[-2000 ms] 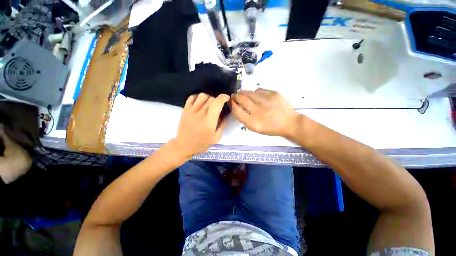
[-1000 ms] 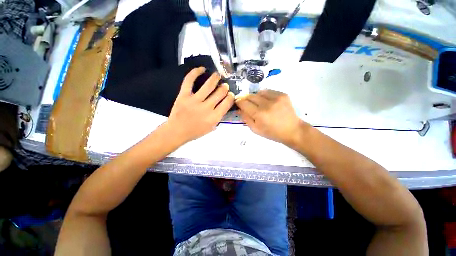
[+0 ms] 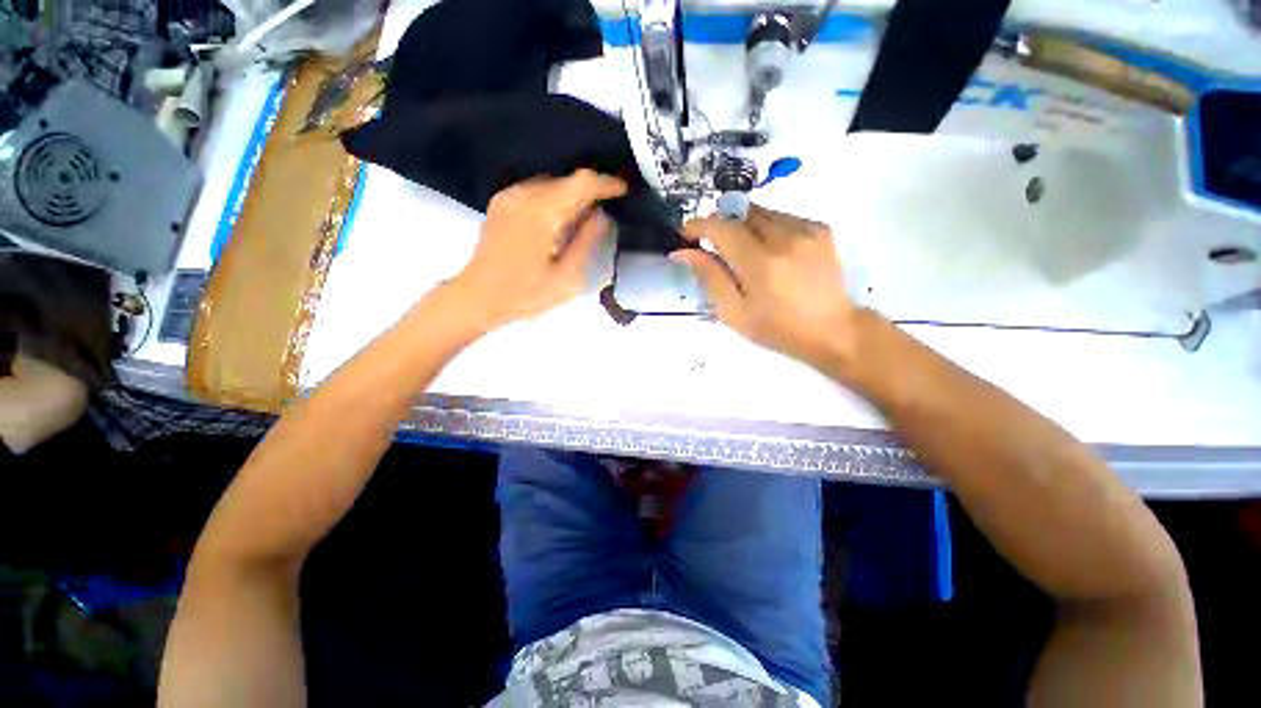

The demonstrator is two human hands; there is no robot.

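Observation:
A large black cloth piece (image 3: 512,132) lies left of the needle area, its right end narrowing to the presser foot (image 3: 687,208) of the white sewing machine (image 3: 885,180). My left hand (image 3: 542,242) holds the near edge of the cloth between thumb and fingers, left of the foot. My right hand (image 3: 774,277) pinches the cloth's tip with thumb and forefinger, close beside the foot. A small dark scrap or edge (image 3: 617,306) shows on the table below my left fingers. The needle tip itself cannot be made out.
Tape-covered cardboard (image 3: 256,304) lies on the left of the table. A black strip (image 3: 929,62) hangs over the machine head. A dark control panel (image 3: 1231,145) is at the right. A grey fan box (image 3: 104,177) stands far left, with another person's arm (image 3: 42,415) below it.
The cloth's near edge has moved up, away from me, and now narrows to a tip at the foot. My left hand has shifted its grip, and my right thumb and forefinger now show spread around the tip.

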